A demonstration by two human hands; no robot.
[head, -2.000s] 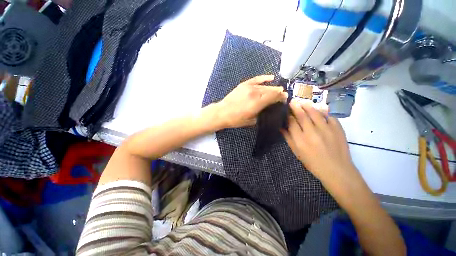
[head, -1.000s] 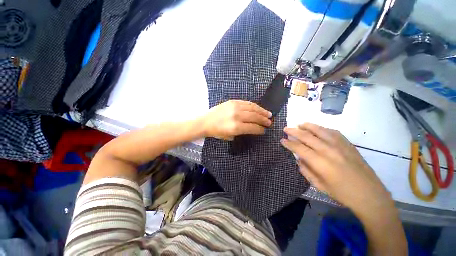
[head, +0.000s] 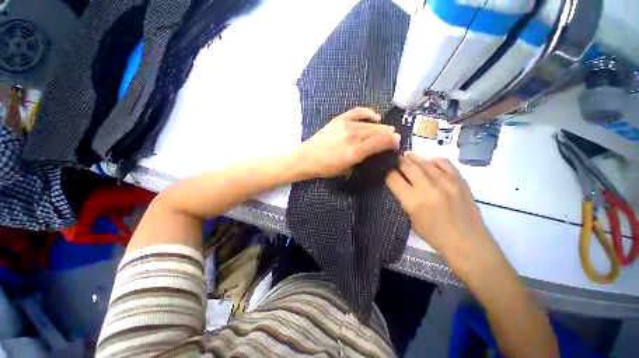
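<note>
A dark checked cut panel [head: 336,87] lies lengthwise left of the needle area and hangs over the table's front edge. A smaller plain black piece [head: 371,171] lies on it, partly under my fingers. My left hand [head: 350,143] is on the black piece, thumb and fingers close together near the presser foot. My right hand [head: 431,196] has its fingertips at the panel's right edge, just below the foot. The sewing machine's white head [head: 441,49] stands over the edge of the cloth. The needle tip is too small to make out.
Orange and red handled scissors [head: 592,203] lie at the right. A grey cylinder [head: 478,145] stands beside the foot. A thick stack of dark checked pieces [head: 70,105] lies upper left. A red stool [head: 112,210] and checked cloth show below it.
Since one second ago, both hands have moved up towards the presser foot and closer together. The black piece is now more covered and bunched, and the panel's lower part is folded narrower.
</note>
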